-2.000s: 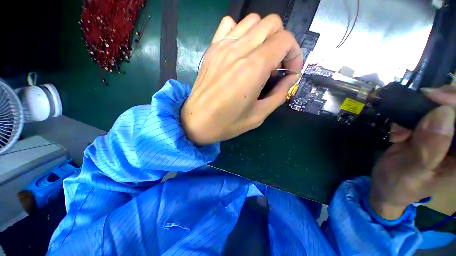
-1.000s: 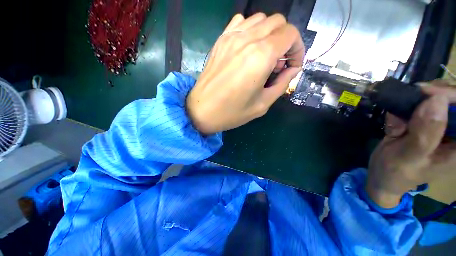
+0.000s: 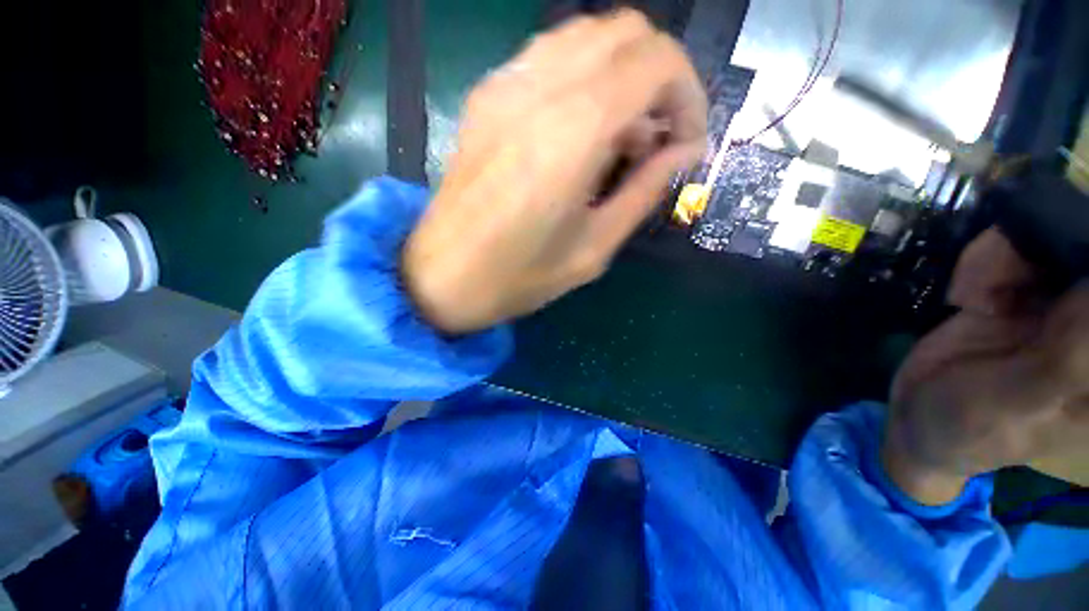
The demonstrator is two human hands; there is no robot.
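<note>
The tablet unit [image 3: 920,60] lies open in its black holding frame [image 3: 1041,84], with a silver-grey area. The circuit board [image 3: 746,197] runs along its near edge and has a yellow label. A thin dark red wire [image 3: 816,81] curves from the board's left end over the silver area. My right hand [image 3: 997,358] holds the soldering iron [image 3: 1033,215]; its blurred metal tip is above the silver area, off the board. My left hand [image 3: 555,167] is left of the board, blurred, thumb and fingers pinched; whether solder wire is between them cannot be seen.
A pile of red wired components [image 3: 269,78] lies on the green mat [image 3: 669,340] at the upper left. A small white fan [image 3: 102,257] stands at the left edge. A blue object [image 3: 120,448] is below it. A dark strip [image 3: 406,96] crosses the mat.
My left hand has moved left, away from the board. The soldering iron has lifted off the board and moved right with my right hand. The board's left end now shows more fully.
</note>
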